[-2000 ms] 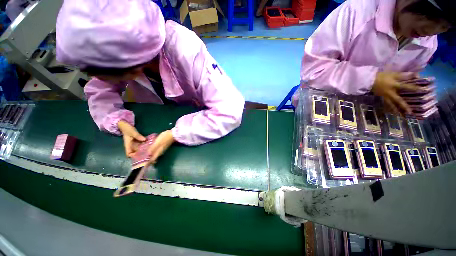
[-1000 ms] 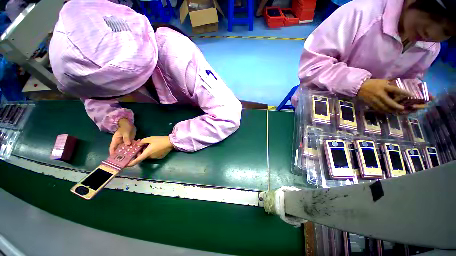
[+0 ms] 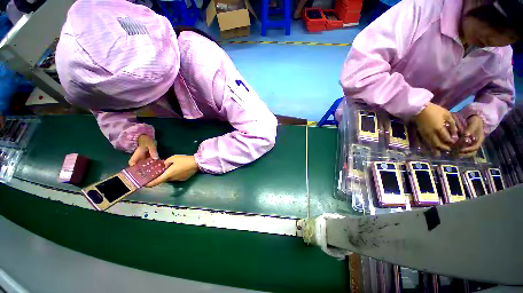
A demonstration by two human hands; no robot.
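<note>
Neither of my own hands is in the picture. Nearest in front of me, a worker across the belt holds an open flip phone (image 3: 116, 189) in both hands by its pink keypad half; the dark screen in a pale gold frame points to the lower left. A pink block (image 3: 74, 169) stands on the green belt (image 3: 246, 183) at the left. At the right, a clear blister tray (image 3: 356, 197) holds closed flip phones (image 3: 389, 183) in two rows. A second worker's hands (image 3: 448, 130) are closed around something pink over the tray's back row.
A large grey bar (image 3: 395, 240) crosses the lower right, with white wrapping at its end. A pale metal strip (image 3: 229, 220) runs along the belt. More trays (image 3: 17, 134) lie at the far left. Behind are a cardboard box (image 3: 230, 18) and red bins (image 3: 321, 20).
The left worker's phone has opened out from a blurred, steeper angle and now lies flatter. The right worker's raised stack of phones is gone from view, and those hands have come down over the tray.
</note>
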